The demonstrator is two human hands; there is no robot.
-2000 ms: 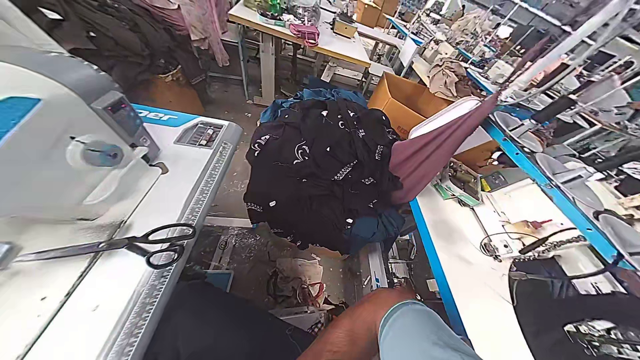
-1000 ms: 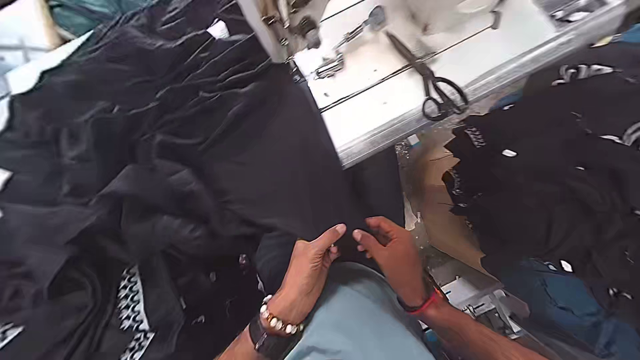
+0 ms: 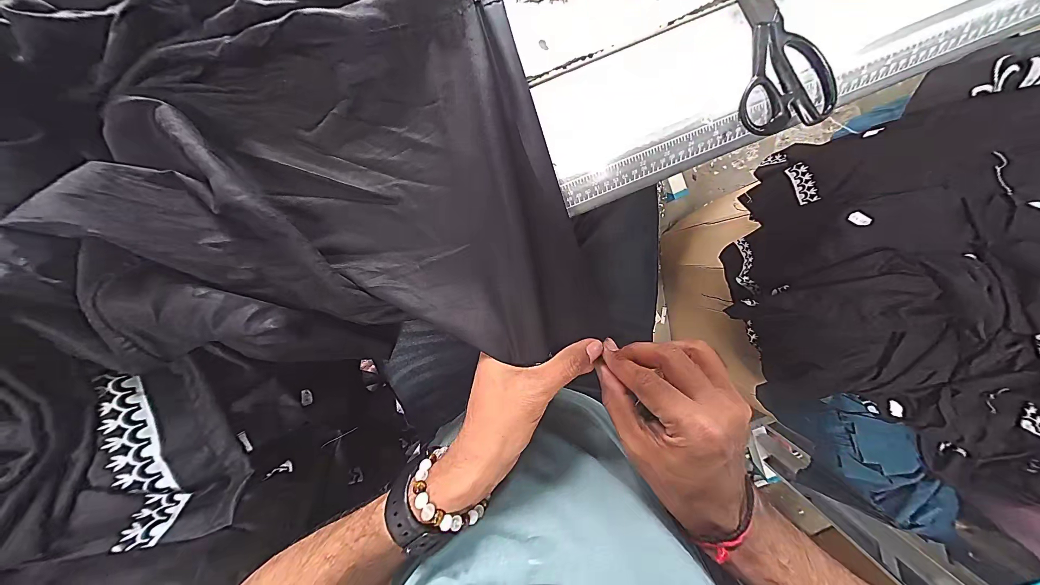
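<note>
Black fabric [image 3: 366, 179] stretches from the upper left down to my lap, its lower edge at my hands. My left hand [image 3: 520, 406], with a bead bracelet and a black watch strap at the wrist, holds that edge; its fingers are hidden under the cloth and its thumb shows on top. Right beside the thumb tip, my right hand [image 3: 682, 414] pinches at the fabric's corner, thumb and forefinger together. A red thread bracelet circles the right wrist. Black-handled scissors [image 3: 780, 81] lie on the white sewing machine table [image 3: 650, 81], beyond my hands.
A ruler strip [image 3: 682, 154] runs along the table's near edge. To the right is a heap of black garments [image 3: 894, 301] with white embroidery, over brown cardboard [image 3: 707, 268] and blue cloth [image 3: 877, 463]. More embroidered black cloth [image 3: 187, 455] lies at the lower left.
The view has swung a lot since the oldest frame, where neither hand showed. Since one second ago both hands stay at the fabric's edge, their fingertips now closer together.
</note>
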